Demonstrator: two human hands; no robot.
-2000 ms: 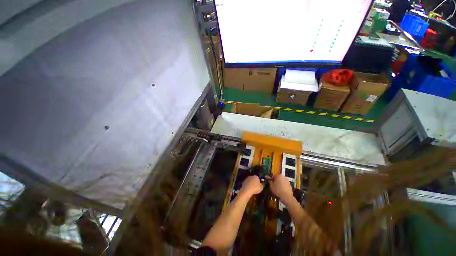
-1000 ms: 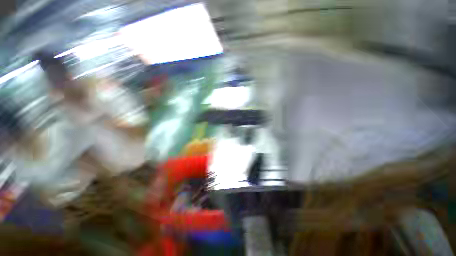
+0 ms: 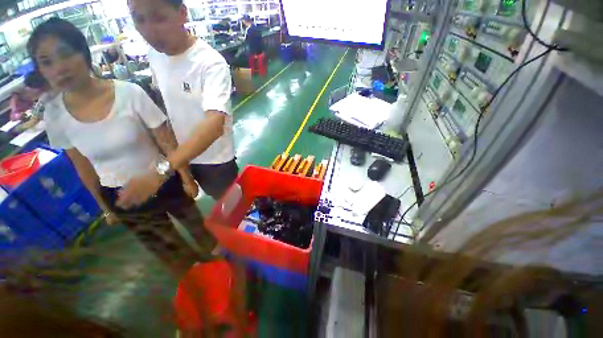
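Neither of my hands is in view. Nearest in front of me stands an open red crate (image 3: 281,252) on a blue one. Dark units (image 3: 287,221) lie in a heap inside it, with something blue and white at their left. Several spare fixtures (image 3: 301,165) show their orange edges in a row behind the crate. Brown, blurred strands cover the lower edge of the picture, and what lies behind them is hard to tell.
Two people (image 3: 109,132) in white shirts stand at the left. A side desk (image 3: 340,204) holds a keyboard (image 3: 360,137), a mouse (image 3: 379,169) and papers (image 3: 363,109). A red bin (image 3: 206,297) stands low in front; blue crates (image 3: 49,201) stand left. A monitor (image 3: 334,20) hangs above.
The view has swung from the orange fixture on the rails to the red crate and side desk. My hands, on the fixture two seconds ago, are out of the picture.
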